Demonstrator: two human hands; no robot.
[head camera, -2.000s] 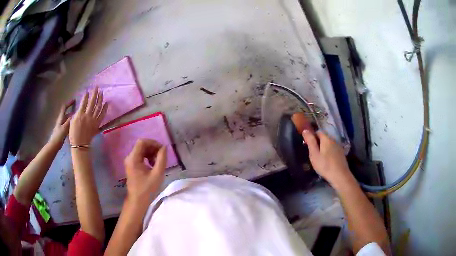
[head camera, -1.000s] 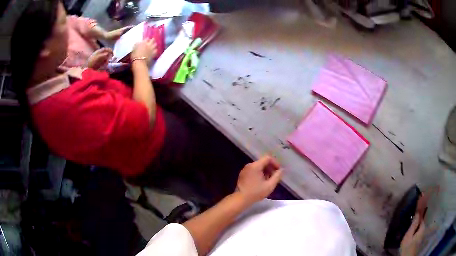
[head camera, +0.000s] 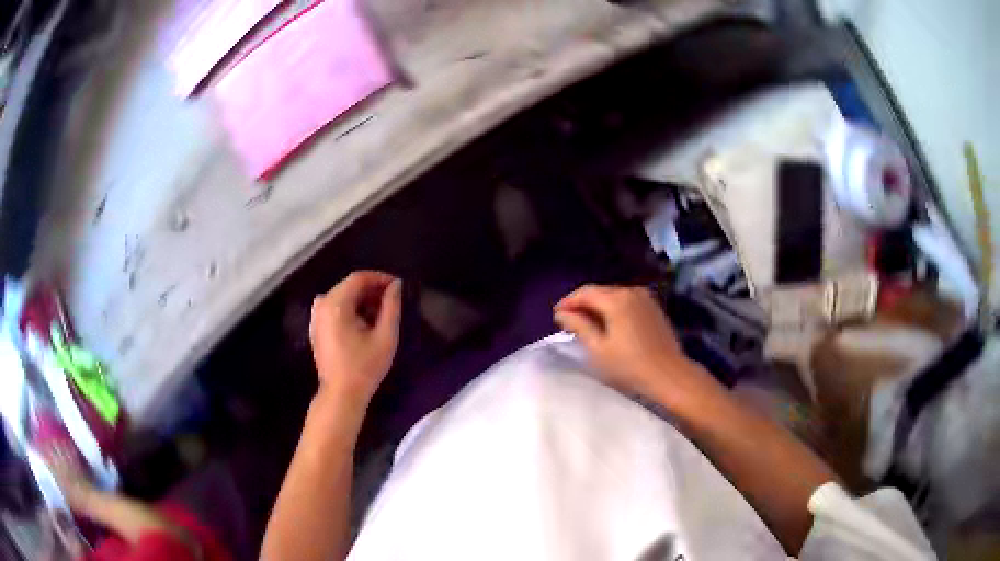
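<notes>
A pink panel (head camera: 302, 88) with red edges lies flat on the pale table (head camera: 154, 219) at the upper left. A second pale pink piece (head camera: 219, 38) lies beside it, cut off by the top edge. My left hand (head camera: 358, 331) is in front of the table edge, loosely curled with thumb and fingertips close together and nothing visible in it. My right hand (head camera: 623, 331) is over my lap, fingers curled beside the edge of my white clothing; whether it pinches the cloth is unclear. The iron is not in view.
A person's red sleeve (head camera: 181, 535) and arm show at lower left, near a lime-green strip (head camera: 93, 384) at the table edge. At right are a dark phone (head camera: 798, 219), a white roll (head camera: 872, 175) and crumpled cloth.
The view has swung right and down. My right hand has come off the iron and moved in over my lap. My left hand stays curled. The pink panels now appear at the upper left.
</notes>
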